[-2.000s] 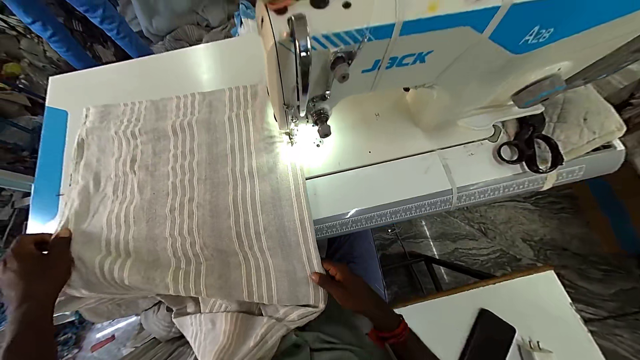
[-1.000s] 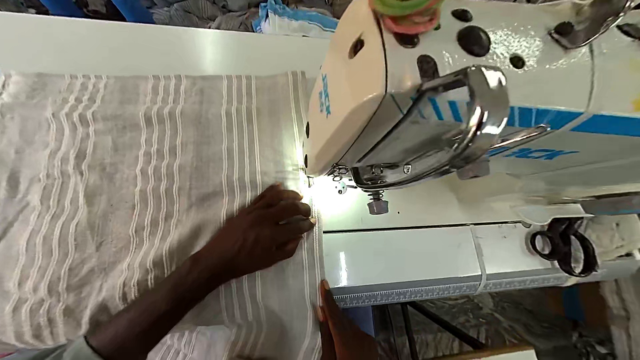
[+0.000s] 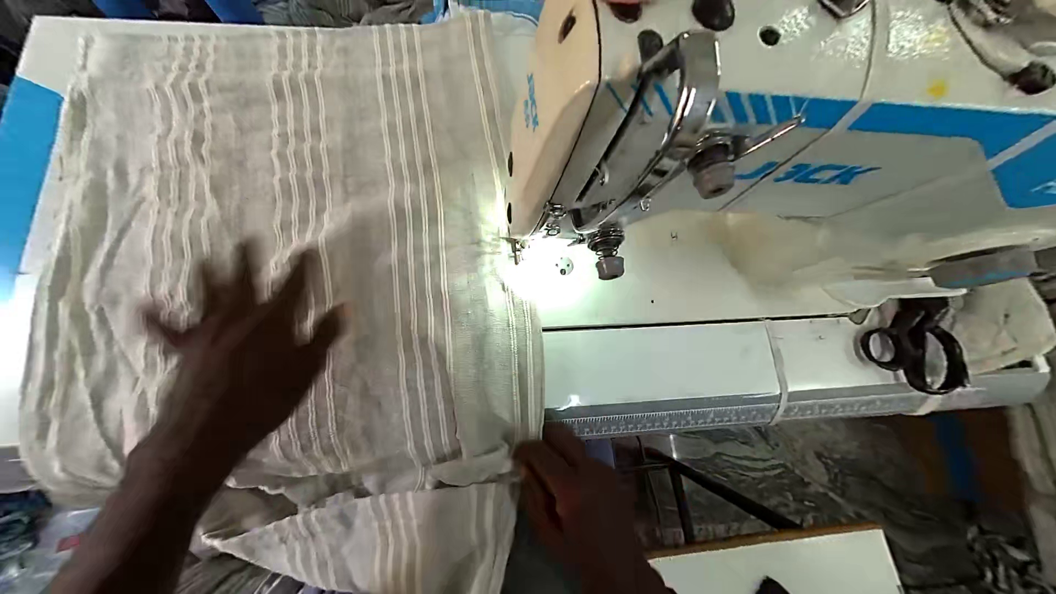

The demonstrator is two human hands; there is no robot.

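Observation:
A grey fabric with cream stripes point(image 3: 355, 214) lies across the sewing table, its right edge under the needle area of a white and blue Jack sewing machine point(image 3: 792, 173). A bright lamp lights the presser foot point(image 3: 516, 247) there. My left hand point(image 3: 247, 346), blurred, is spread with fingers apart over the left half of the fabric; whether it touches the cloth cannot be told. Near the front edge of the table, my right hand point(image 3: 561, 487) grips the fabric's right edge, where the cloth bunches and hangs down.
Black-handled scissors point(image 3: 916, 346) lie at the right on the machine bed, beside a folded cloth point(image 3: 1002, 326). A measuring scale point(image 3: 676, 417) runs along the table's front edge. A white board point(image 3: 784, 565) with a brown edge stands lower right. More cloth is heaped behind the table.
My left hand has moved left from beside the needle, where it pressed the fabric a second ago, and its fingers are spread. My right hand remains at the fabric's right edge.

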